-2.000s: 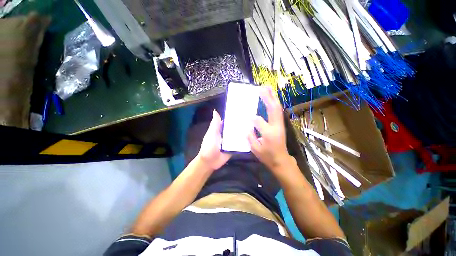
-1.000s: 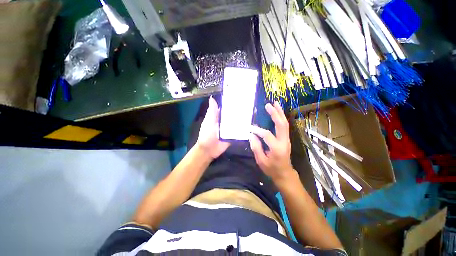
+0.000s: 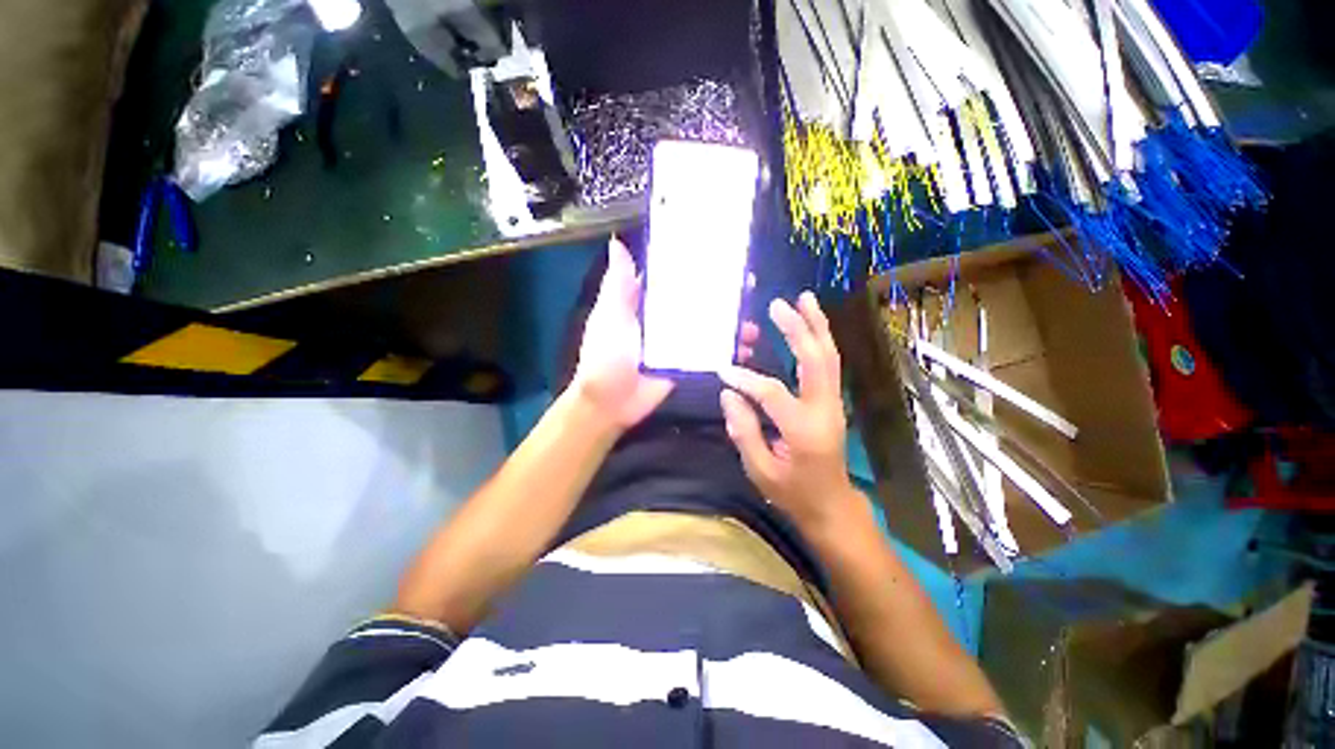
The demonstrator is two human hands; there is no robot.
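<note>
A smartphone [image 3: 700, 261] with a glaring white screen is held upright in front of the wearer, just below the bench edge. My left hand [image 3: 618, 348] holds it from the left side, thumb along its edge, with fingertips showing past its right edge. My right hand [image 3: 795, 410] is beside the phone's lower right corner, fingers apart and bent. Its index fingertip is at or near that corner; whether it touches cannot be told. Nothing is held in my right hand. The screen's content is washed out.
Small silver metal pieces [image 3: 652, 135] lie in a dark tray beside a fixture [image 3: 524, 139]. White strips [image 3: 937, 88] with yellow wires [image 3: 849, 183] and blue wires [image 3: 1186, 190] are heaped right. An open cardboard box [image 3: 1091, 351] holds strips. Blue-handled pliers [image 3: 164, 220] and a plastic bag [image 3: 242, 117] lie left.
The view has shifted, so the bench things sit higher. My right hand has come away from the phone's right side to its lower right corner. My left hand still holds the phone.
</note>
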